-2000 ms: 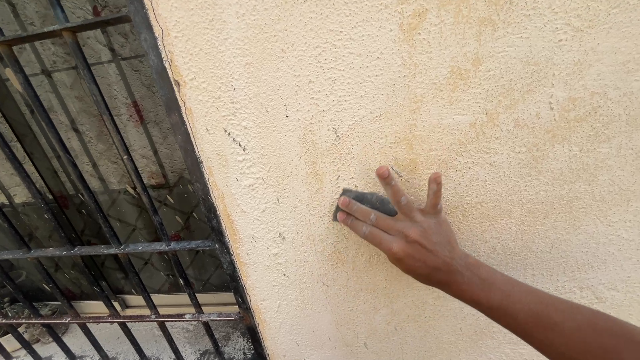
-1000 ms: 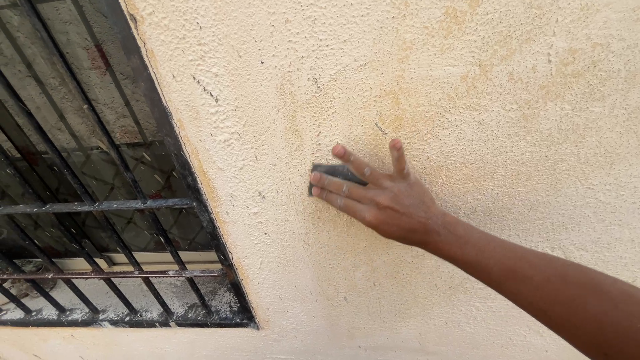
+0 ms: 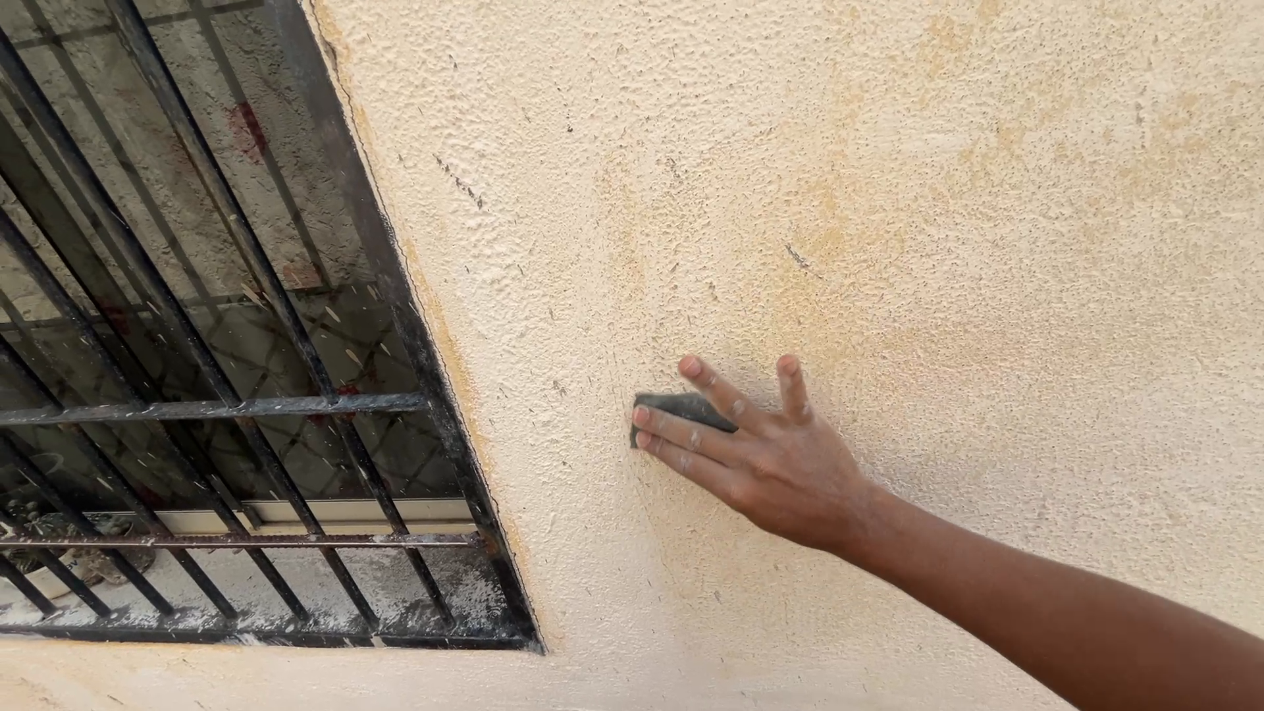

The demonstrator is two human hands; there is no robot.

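My right hand (image 3: 755,449) reaches in from the lower right, its back towards me and its fingers pointing left. Two fingers lie over a dark grey piece of what looks like sandpaper (image 3: 691,407), holding it flat against the textured cream wall (image 3: 987,247). The other two visible fingers are spread and point upward, and the thumb is hidden. Pale dust or paint specks mark the fingers. Around the hand, the wall shows yellowish stains and small dark scratches. My left hand is out of the picture.
At the left, a window opening has a black metal grille (image 3: 247,407) spattered with pale specks. A thin crack runs down the wall beside its frame. Behind the bars are a dusty sill (image 3: 385,583), a light-coloured rail and a potted plant (image 3: 49,573).
Against the wall's marks, my right hand and the dark grey piece have moved down. A scratch partly behind the fingers in the oldest frame now shows well above them.
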